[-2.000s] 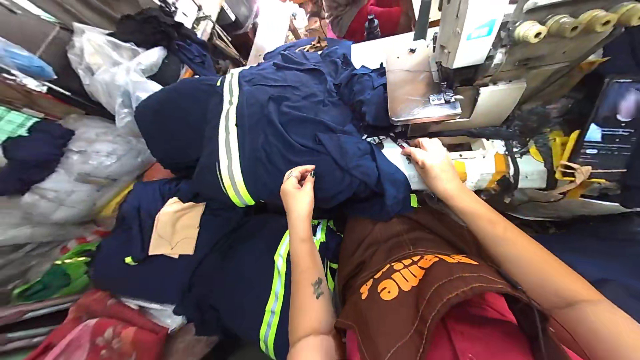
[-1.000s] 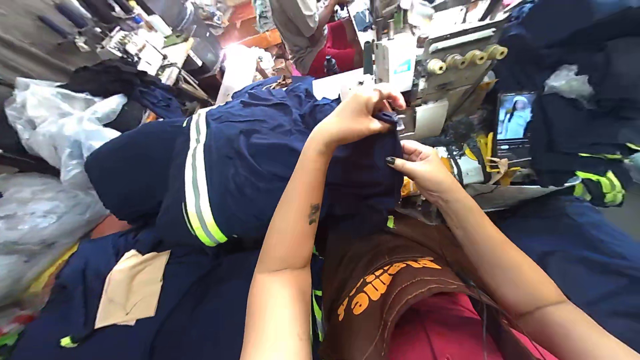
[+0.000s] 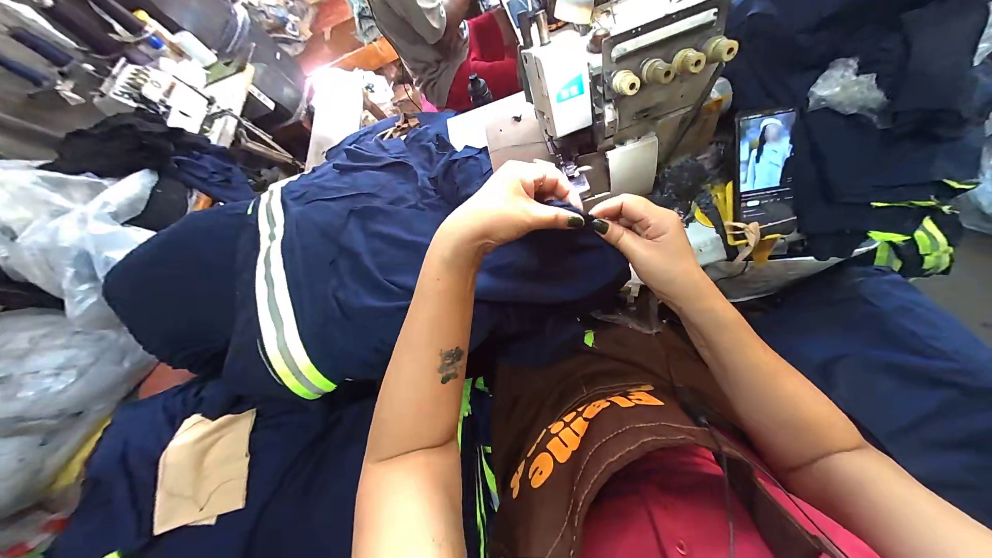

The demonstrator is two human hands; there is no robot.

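A navy garment (image 3: 372,225) with a silver and yellow-green reflective band (image 3: 280,302) lies across the work surface, its right end raised in both hands. My left hand (image 3: 515,203) pinches the edge of the navy cloth between thumb and fingers. Close beside it, the fingertips almost touching, my right hand (image 3: 643,236) pinches the same edge. Both hands are just in front of the needle area of an industrial sewing machine (image 3: 562,93). The fingers hide the exact fold of cloth between them.
A phone (image 3: 766,170) with a lit screen stands right of the machine. Beige fabric pieces (image 3: 203,469) lie on navy cloth at lower left. Clear plastic bags (image 3: 70,240) are piled at left. Another person (image 3: 422,46) is beyond the machine; more navy garments (image 3: 876,349) lie at right.
Two seconds ago my left hand was over the middle of the garment, apart from my right; now both hold the cloth edge together by the machine. The view has shifted.
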